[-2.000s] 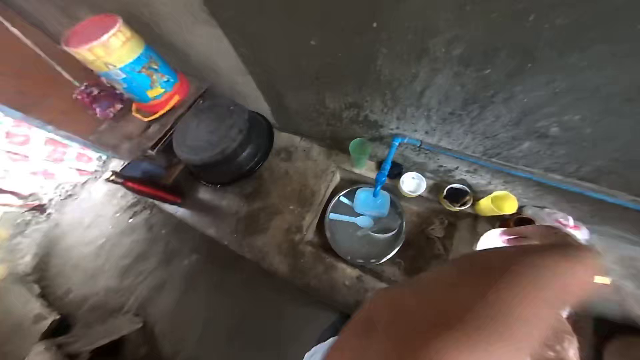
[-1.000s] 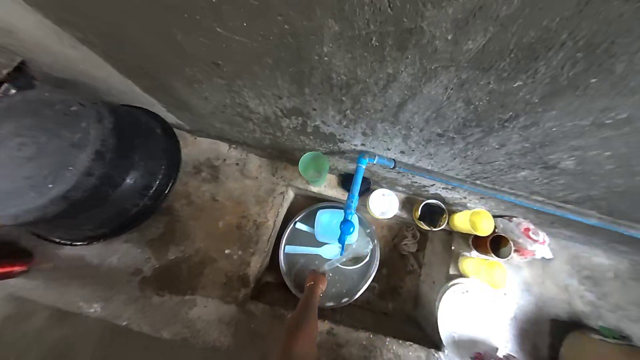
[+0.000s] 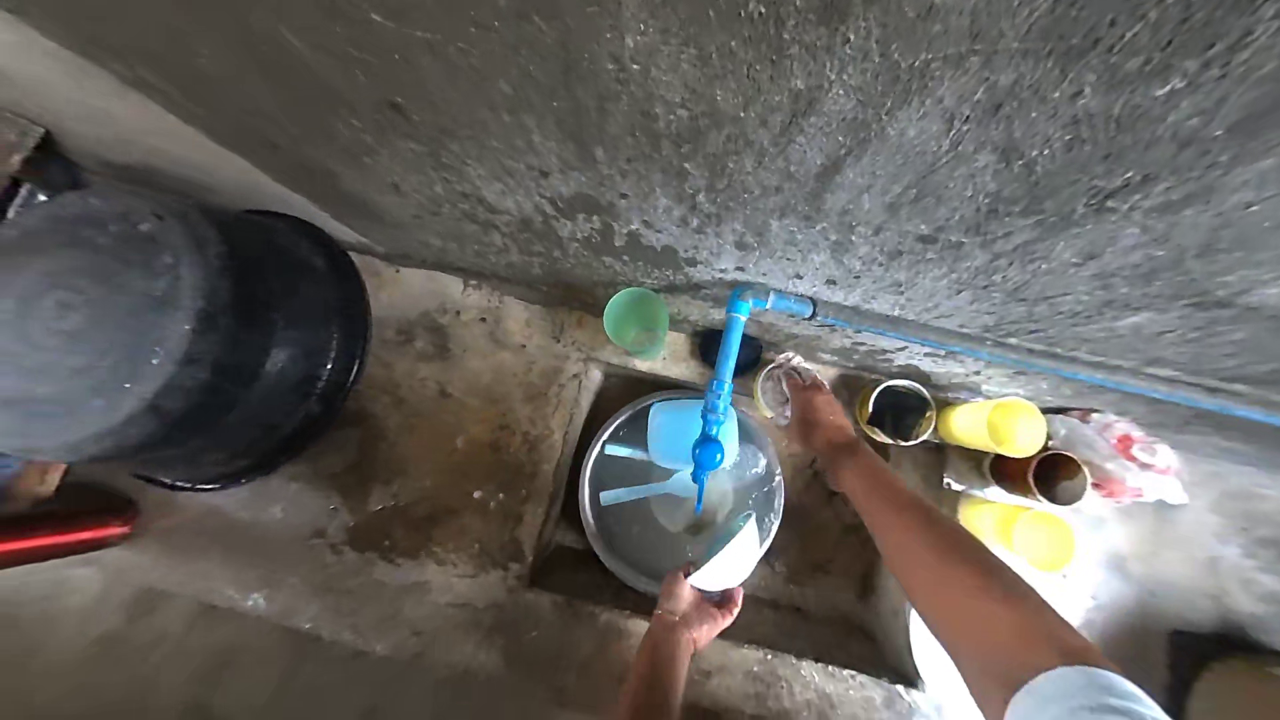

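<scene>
My left hand (image 3: 692,608) grips the edge of a white bowl (image 3: 730,560), tilted at the lower right rim of a round metal basin (image 3: 640,545). Inside the basin are water, a light-blue plastic dipper (image 3: 672,430) and a light-blue spoon-like utensil (image 3: 640,491). A blue pipe faucet (image 3: 708,450) hangs over it. My right hand (image 3: 815,405) reaches into a small round container (image 3: 768,392) right of the faucet, its fingers on something whitish that I cannot make out.
A green cup (image 3: 636,322) stands by the wall. Yellow cups (image 3: 1000,427), a dark-filled container (image 3: 898,412), a brown cup (image 3: 1060,478) and a plastic bag (image 3: 1130,455) lie right. Large black tubs (image 3: 290,350) stand left. A blue pipe (image 3: 1050,370) runs along the wall.
My left hand, at the basin a second ago, now holds a tilted white bowl there. My right hand has come in to the small container beside the faucet.
</scene>
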